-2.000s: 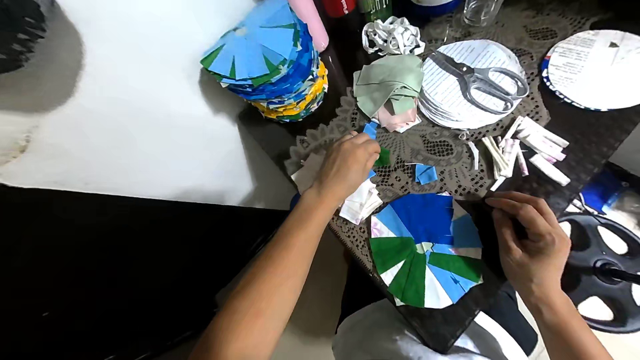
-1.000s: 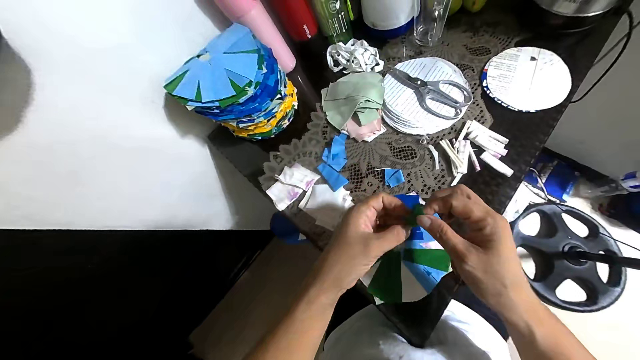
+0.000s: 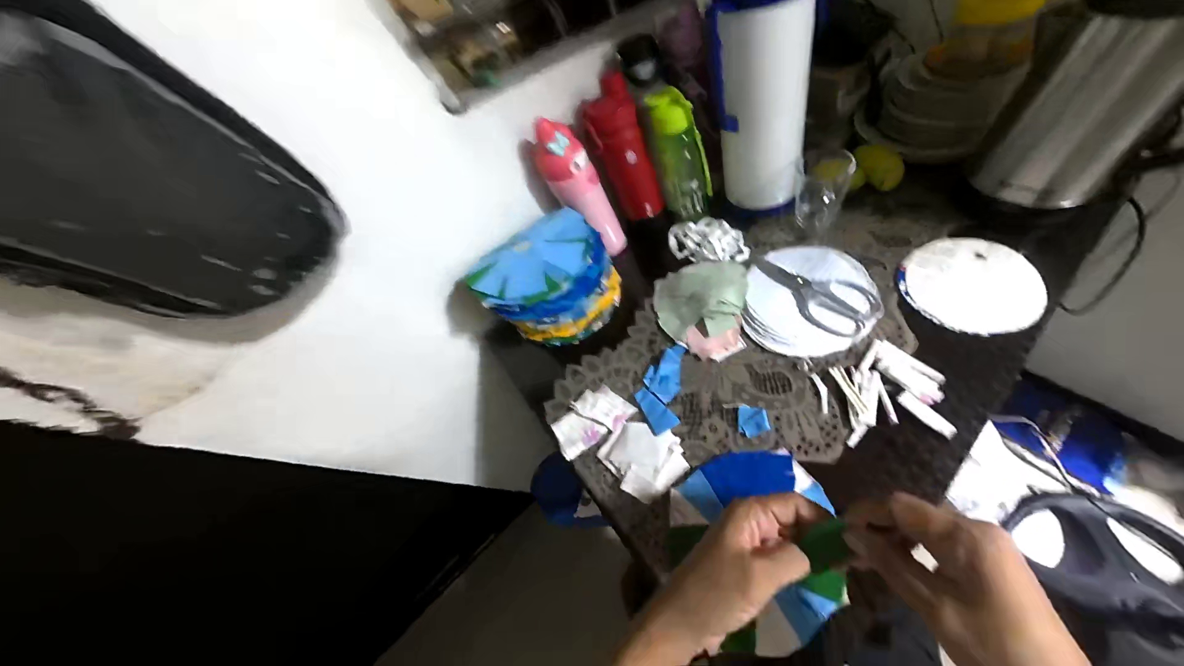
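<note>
Between the fingertips of both hands is a small green fabric piece (image 3: pixel 823 546). My left hand (image 3: pixel 740 573) pinches its left end, and my right hand (image 3: pixel 943 564) has its right end. Below them lies a round patchwork disc (image 3: pixel 745 476) of blue, green and white pieces, partly hidden by the hands. Blue fabric pieces (image 3: pixel 659 407) and white printed pieces (image 3: pixel 638 453) lie beyond my left hand, with one blue piece (image 3: pixel 753 421) apart. Rolled white strips (image 3: pixel 911 375) lie beyond my right hand. Grey-handled scissors (image 3: pixel 819 296) rest on a stack of white paper discs (image 3: pixel 786 324).
Finished-looking patchwork discs (image 3: pixel 555 277) are stacked at the table's left edge. Pale green cloth pieces (image 3: pixel 698 296), a white disc (image 3: pixel 973 285), a drinking glass (image 3: pixel 821 194), a red bottle (image 3: pixel 624 153) and a green bottle (image 3: pixel 680 157) stand or lie farther back. A black wheel-like object (image 3: pixel 1091 546) is at right.
My left hand has come from the fabric piles to above the patchwork disc, meeting my right hand; a green piece is now held between them. The view has shifted strongly, showing more of the back.
</note>
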